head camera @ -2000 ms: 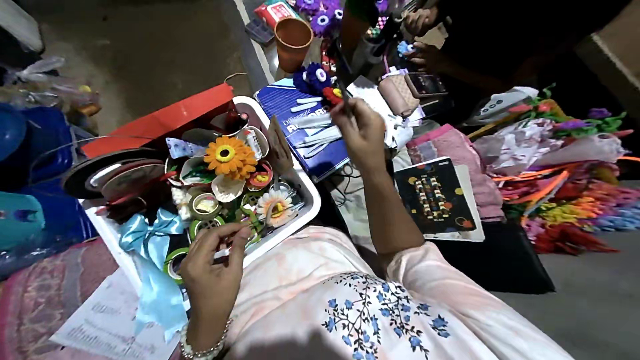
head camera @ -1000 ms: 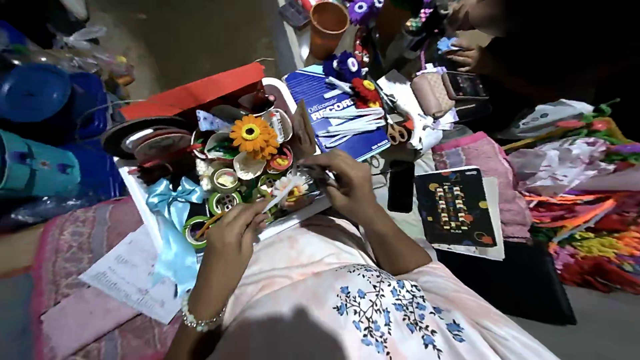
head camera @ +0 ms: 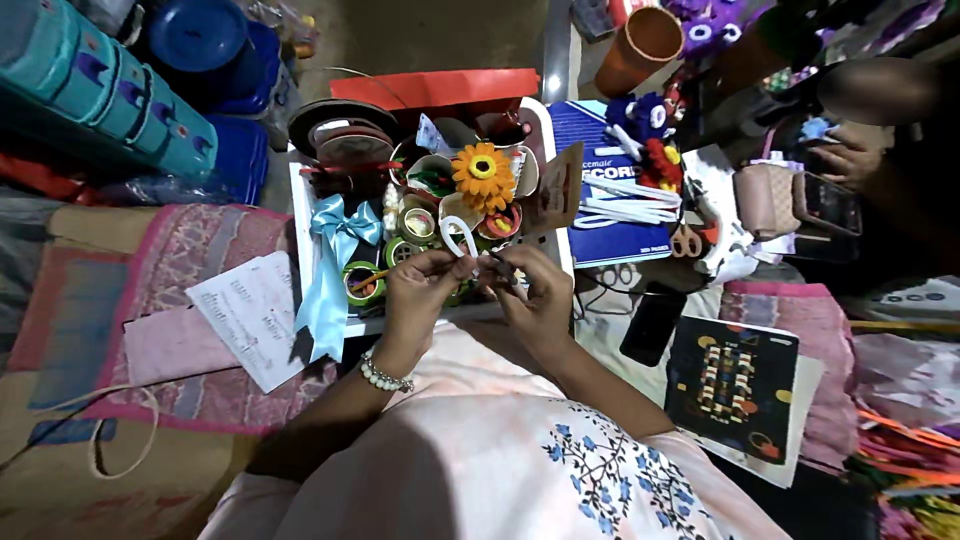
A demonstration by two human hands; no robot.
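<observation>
A white pipe cleaner bent into a loop (head camera: pixel 459 232) stands up from the fingertips of my left hand (head camera: pixel 424 289). My right hand (head camera: pixel 534 292) is beside it, its fingers pinched on something small and dark that I cannot make out. Both hands are close together over the front edge of a white tray (head camera: pixel 559 169). In the tray are an orange pipe-cleaner flower (head camera: pixel 482 176), a light blue satin bow (head camera: pixel 337 232), rolls of green tape (head camera: pixel 363 283) and dark ribbon spools (head camera: pixel 352 142). More white pipe cleaners (head camera: pixel 626 206) lie on a blue record book (head camera: pixel 619 249).
Scissors (head camera: pixel 685 241), a black phone (head camera: pixel 652 326) and a dark notebook (head camera: pixel 731 390) lie to the right. Behind them stands a brown cup (head camera: pixel 645 45). At upper right is another person's hand (head camera: pixel 851 157). Papers (head camera: pixel 251 322) and teal drawers (head camera: pixel 112 90) are at left.
Two seconds ago my right hand was up by the record book; it has come back beside my left hand over the tray. The white piece, held straighter a second ago, is now bent into a loop.
</observation>
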